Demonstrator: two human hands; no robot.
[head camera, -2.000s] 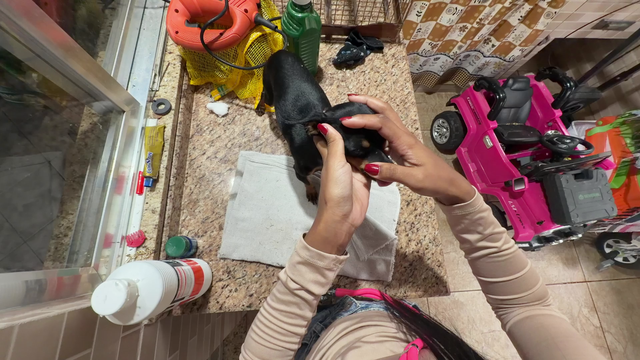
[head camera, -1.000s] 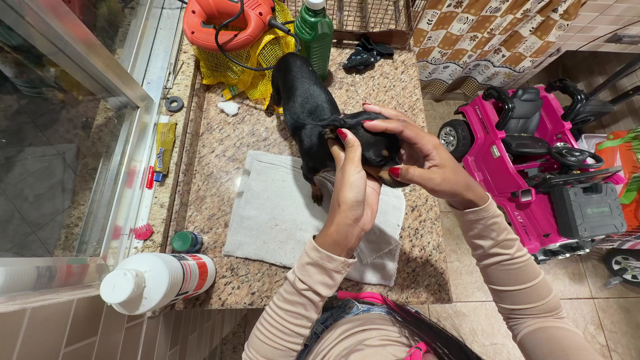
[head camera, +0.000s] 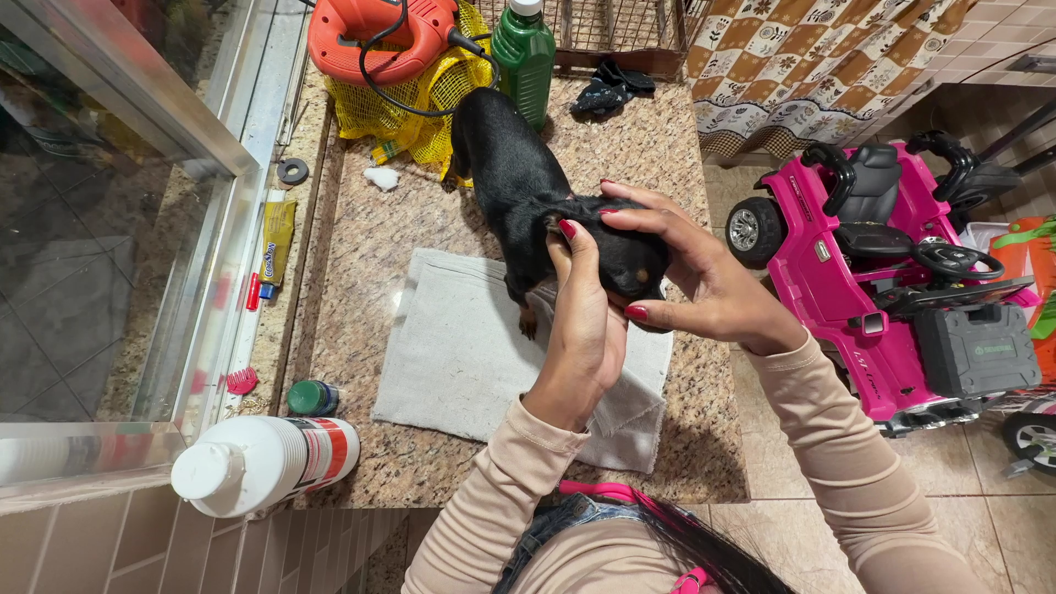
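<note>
A small black-and-tan dog (head camera: 516, 169) stands on a granite counter, its forepaws at a folded grey cloth (head camera: 462, 355). My left hand (head camera: 582, 330) cups the near side of the dog's head (head camera: 623, 247), the thumb by its ear and the palm under the jaw. On the other side my right hand (head camera: 693, 264) holds the head, with fingers across the top and the thumb near the muzzle. The dog's face is turned down and largely hidden. A white cotton tuft (head camera: 381, 177) lies left of the dog.
Behind the dog are an orange corded power tool (head camera: 379, 37), yellow mesh (head camera: 355, 107), a green bottle (head camera: 525, 62) and dark cloth (head camera: 612, 87). A white bottle (head camera: 264, 462), a green-capped jar (head camera: 312, 398) and a yellow tube (head camera: 277, 239) line the left. A pink toy car (head camera: 874, 272) stands right.
Both hands stay on the dog's head. The head has turned, its muzzle now pointing lower toward the cloth, and my right fingers have spread a little across its top.
</note>
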